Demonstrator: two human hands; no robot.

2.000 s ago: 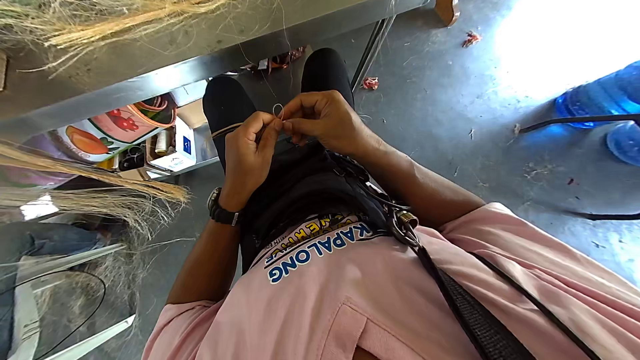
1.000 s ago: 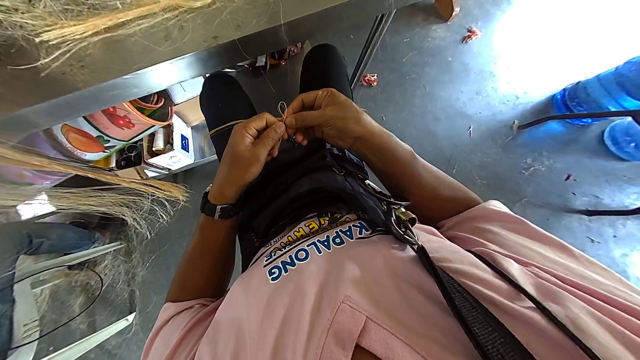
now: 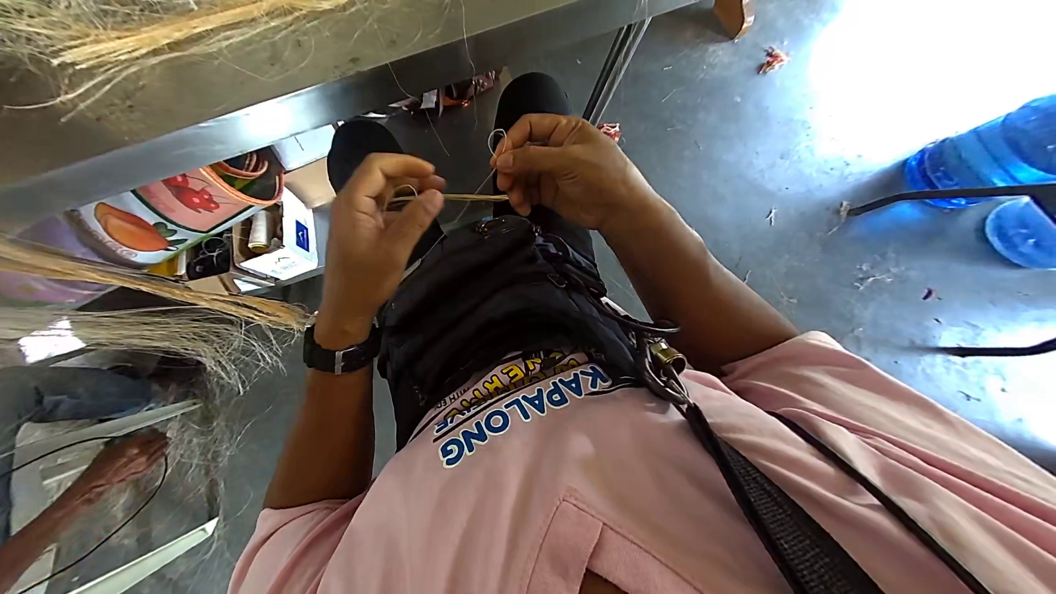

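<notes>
My left hand point(image 3: 375, 219), with a black watch on its wrist, is above my lap at centre left, its thumb and forefinger apart. A thin tan fibre strand point(image 3: 474, 197) runs from behind its fingers toward my right hand; whether the left fingers grip it is unclear. My right hand point(image 3: 557, 169), over the other knee, pinches a fine pale fibre between thumb and forefinger. A small loop of it point(image 3: 497, 142) stands up beside the fingertips. The tan strand ends at the lower fingers of that hand.
A table point(image 3: 247, 124) with loose fibres point(image 3: 198, 29) crosses the upper left. Under it are a printed container point(image 3: 136, 231) and a white box point(image 3: 289, 239). Another person's arm point(image 3: 99, 487) shows at lower left beside hanging fibres point(image 3: 165, 289). Blue water containers point(image 3: 990, 157) stand at right.
My hands were together at the fingertips one second ago; now they are apart, the left hand farther left with its thumb and forefinger spread. The other person's arm has come into view at lower left.
</notes>
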